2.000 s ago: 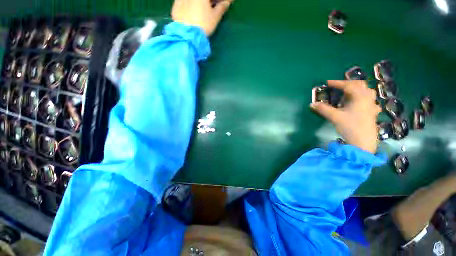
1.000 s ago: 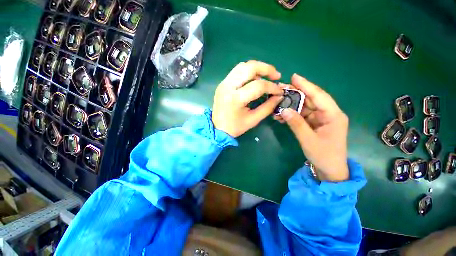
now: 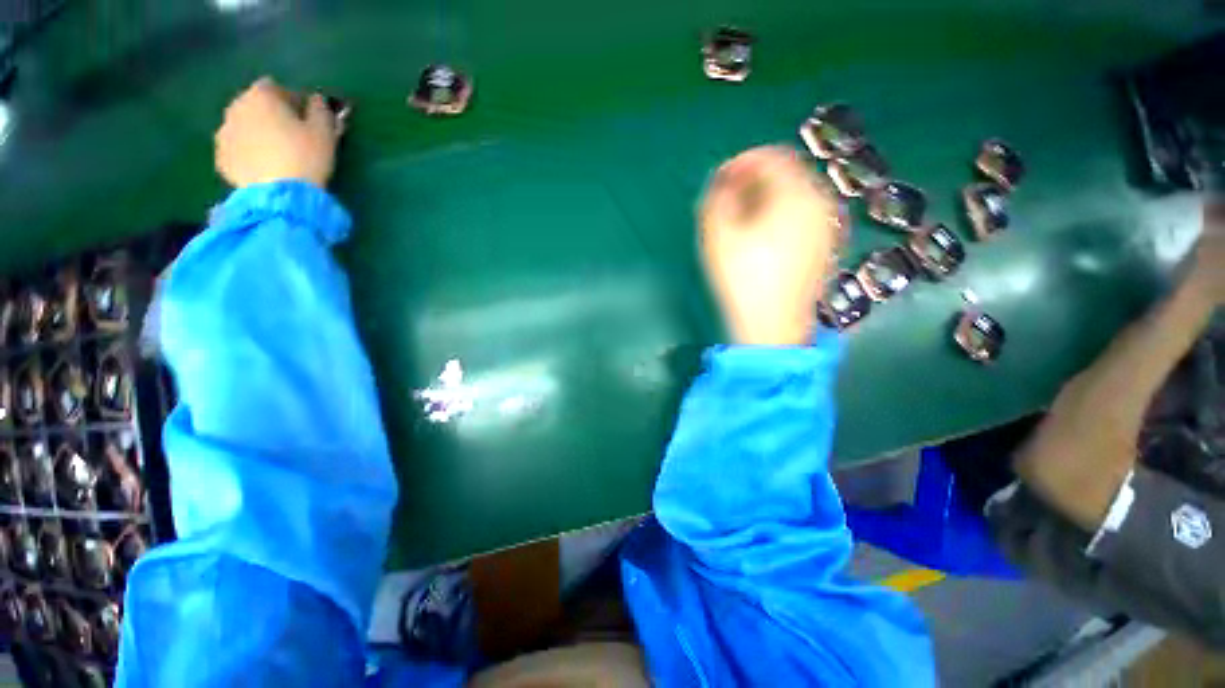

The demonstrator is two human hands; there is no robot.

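Note:
My left hand is at the far left of the green bench, fingers curled against a dark, copper-rimmed watch housing, which is partly hidden by them. My right hand is blurred, at the left side of a group of watch housings; its fingertips and anything in them are hidden. Small silver-white pieces lie on the bench between my forearms. Two single housings lie farther off, one at upper left and one at top middle.
A black compartment tray full of housings is at the left, partly behind my left sleeve. Another person's forearm reaches in at the right. A dark object is at the upper right. The bench's near edge crosses below.
My hands have parted from the housing they held together. My left hand has moved to the far left, my right towards the grouped housings. The camera view has turned; the white pieces show again.

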